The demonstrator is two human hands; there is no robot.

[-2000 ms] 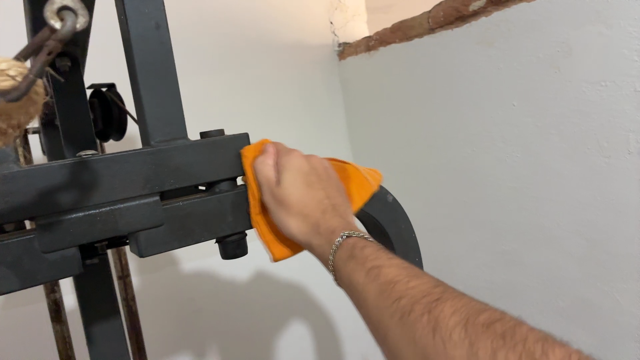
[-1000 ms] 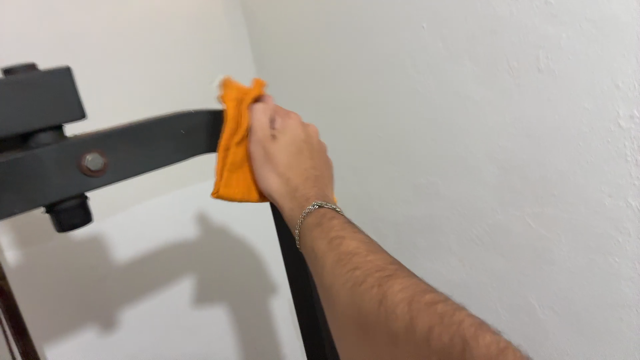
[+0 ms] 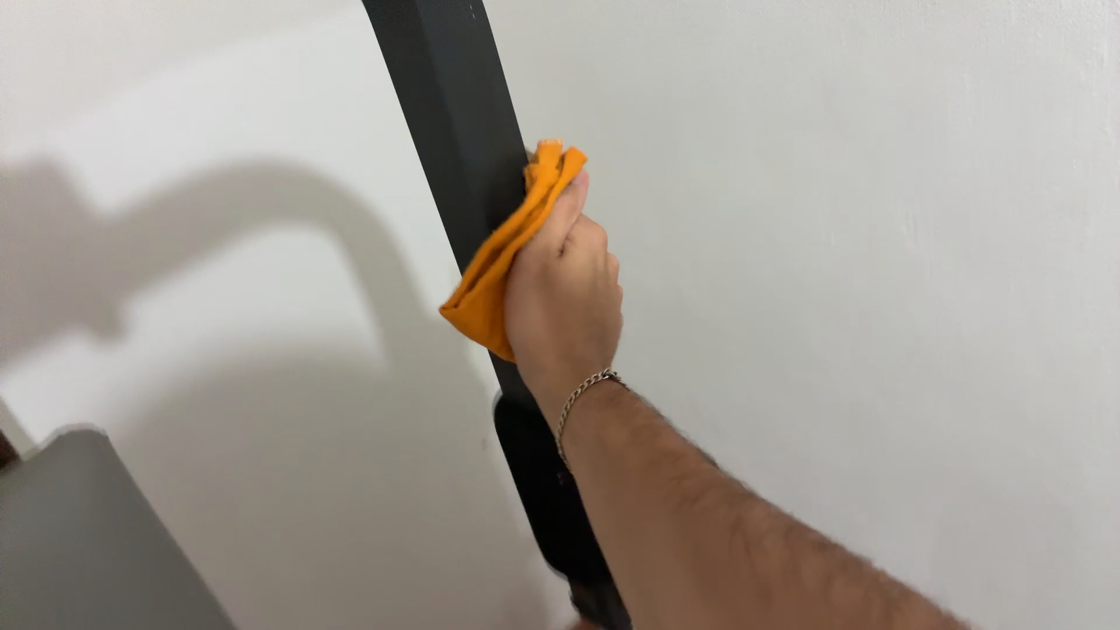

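Observation:
An orange cloth [image 3: 490,302], folded over in layers, lies against the right side of a dark metal bar [image 3: 437,114] of a frame. My right hand [image 3: 569,289] grips the cloth around that bar, the back of the hand facing me and most fingertips hidden. A chain bracelet circles the wrist. Below the hand the bar runs down to a black padded or covered part [image 3: 542,490], partly behind my forearm. My left hand is out of the view.
A white wall [image 3: 831,219] stands close behind the bar and carries the frame's shadow on the left. At the lower left is a grey flat-faced object [image 3: 96,534], whose kind I cannot tell.
My right hand, with the orange cloth in it, has moved from the end of the horizontal beams, over the curved bar, and down along its descending part. The view has swung with it.

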